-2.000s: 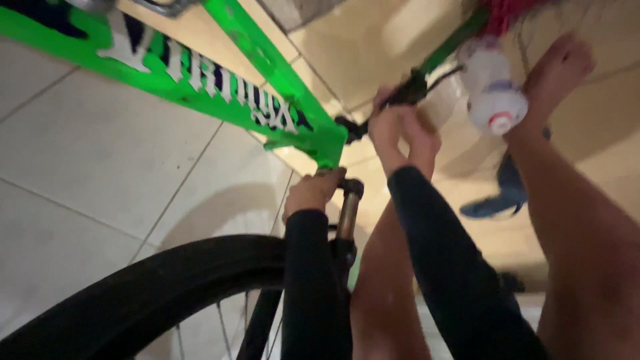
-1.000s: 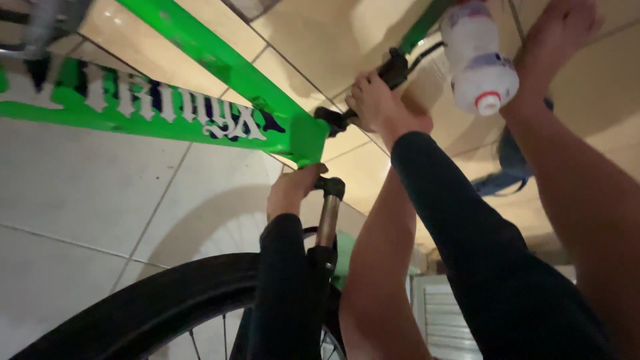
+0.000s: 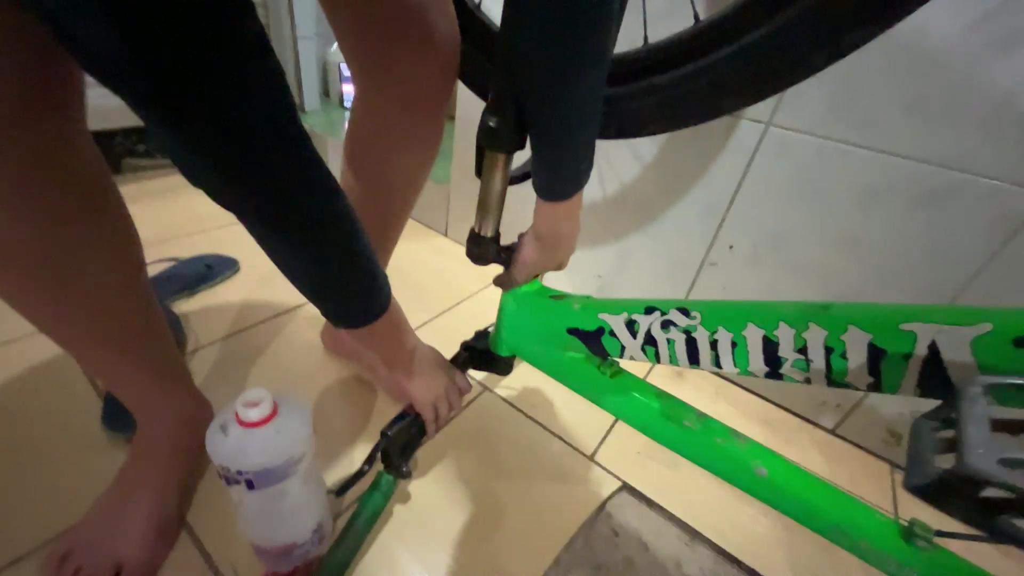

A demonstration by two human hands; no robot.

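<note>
A bicycle with a green frame [image 3: 720, 432] lies over the tiled floor. My left hand [image 3: 548, 244], its arm coming down from the top, is closed around the joint of the fork crown [image 3: 484, 248] and the head tube [image 3: 516, 320]. My right hand [image 3: 432, 384] holds the black handlebar between the stem [image 3: 486, 352] and the brake lever clamp [image 3: 402, 440]; its fingers are wrapped over the bar. A green handlebar grip [image 3: 360, 520] runs down beyond the clamp. The black front tyre [image 3: 720, 88] is at the upper right.
A clear plastic bottle with a white and red cap [image 3: 268, 472] stands beside the grip, near a bare foot [image 3: 120, 512]. A dark flip-flop [image 3: 196, 274] lies behind the leg. The bicycle pedal [image 3: 968, 448] juts in at the right. A grey floor patch [image 3: 632, 536] is at the bottom.
The view has turned about upside down. My left hand stays at the fork crown. My right hand remains on the handlebar.
</note>
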